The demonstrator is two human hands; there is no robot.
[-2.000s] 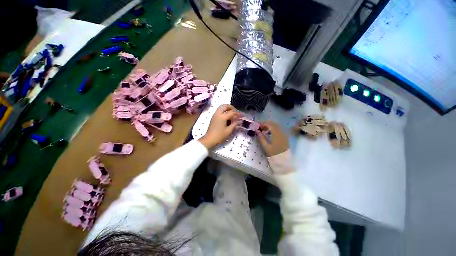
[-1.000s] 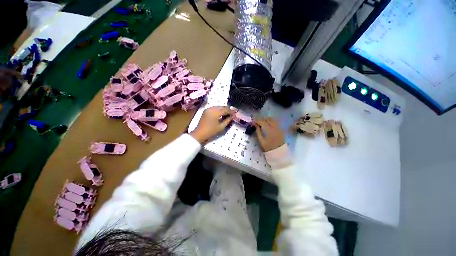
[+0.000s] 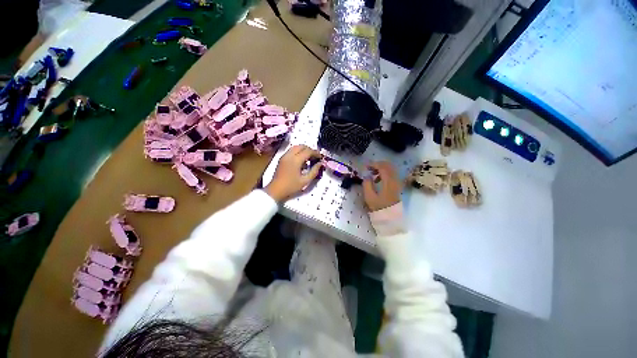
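A pink housing [image 3: 338, 166] lies on the perforated plate [image 3: 328, 203], just below the black extraction nozzle [image 3: 347, 126]. Small black locating blocks [image 3: 347, 182] are beside its lower right side. My left hand [image 3: 296, 173] is at the housing's left end, thumb and forefinger curled close to it; whether they touch it is too small to tell. My right hand [image 3: 382, 186] is just off the right end, thumb and forefinger bent apart, with nothing seen between them.
A pink housing heap [image 3: 216, 122] and a short row [image 3: 102, 283] lie on the brown bench [image 3: 167, 245]. Tan housings [image 3: 427, 175] sit on the white table [image 3: 482, 245]. The foil duct [image 3: 354, 49], grey column [image 3: 447, 59], control panel [image 3: 506, 136] and monitor [image 3: 573, 63] stand behind.
The pink housing, earlier held between both hands, now lies lower by the blocks. My right fingers have drawn back from its right end and spread. My left hand stays at the left end.
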